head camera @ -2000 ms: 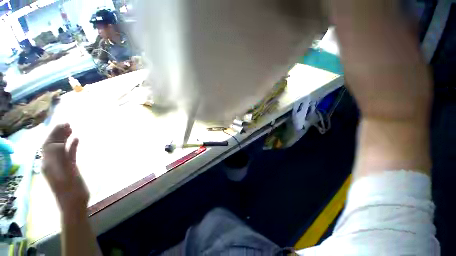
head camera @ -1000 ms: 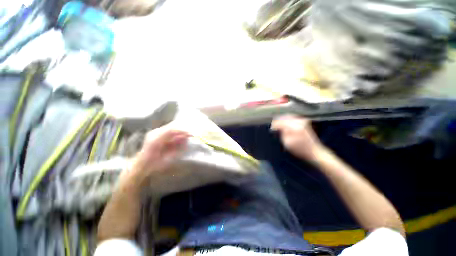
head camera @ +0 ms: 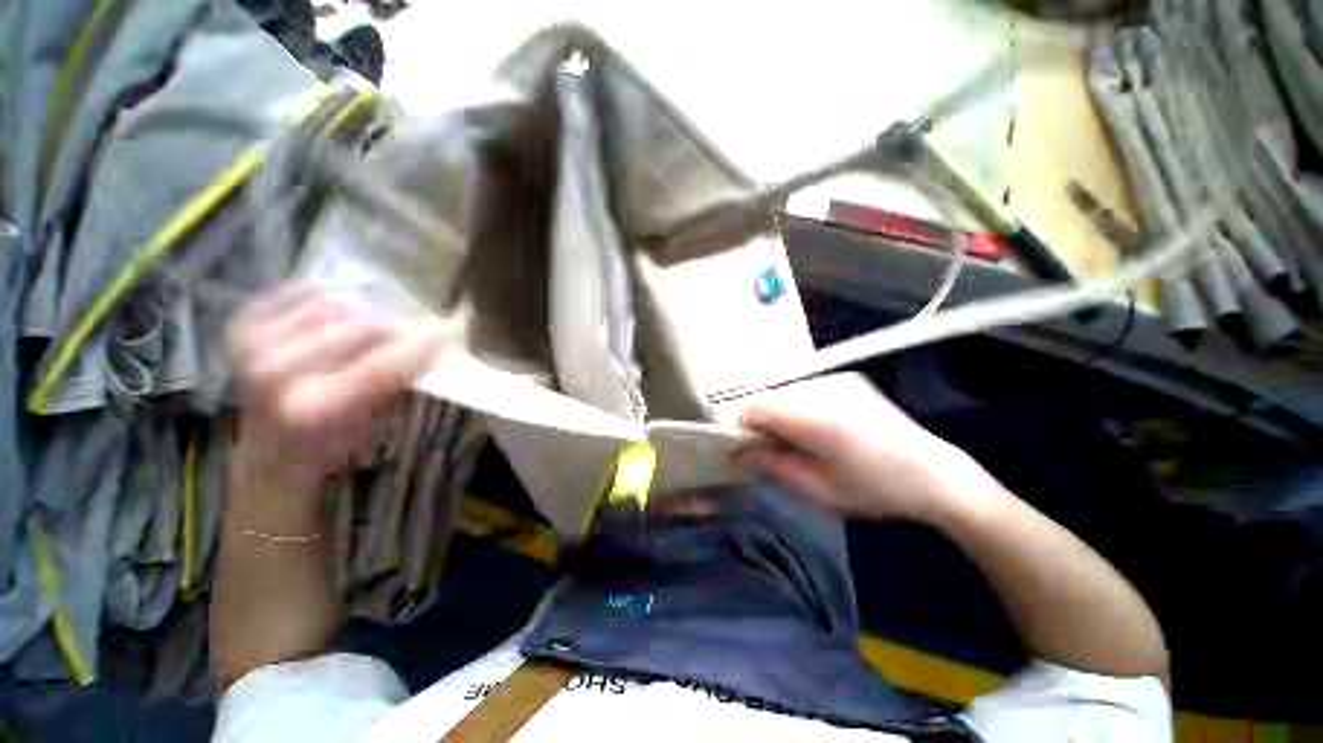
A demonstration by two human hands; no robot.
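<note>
An open beige tote bag (head camera: 588, 290) rests above my lap with its mouth towards me and its pale inner panels showing. A yellow binding end (head camera: 633, 475) hangs at the near rim. One long strap (head camera: 1001, 308) reaches out to the right. My left hand (head camera: 327, 363) is blurred at the bag's left rim; whether it grips the bag is unclear. My right hand (head camera: 834, 447) pinches the near right rim with thumb and fingers.
Stacked grey bag bodies with yellow lines (head camera: 131, 189) fill the left side. Folded grey pieces (head camera: 1219, 160) lie at the right on the bench. A red strip (head camera: 914, 230) and a hammer's black grip (head camera: 1037, 250) lie by the bench edge. A dark apron (head camera: 711, 581) covers my lap.
The bag has been turned and opened, its mouth now facing me with the straps out right. My right hand has come to its rim. The view has shifted left and down since the earliest frame.
</note>
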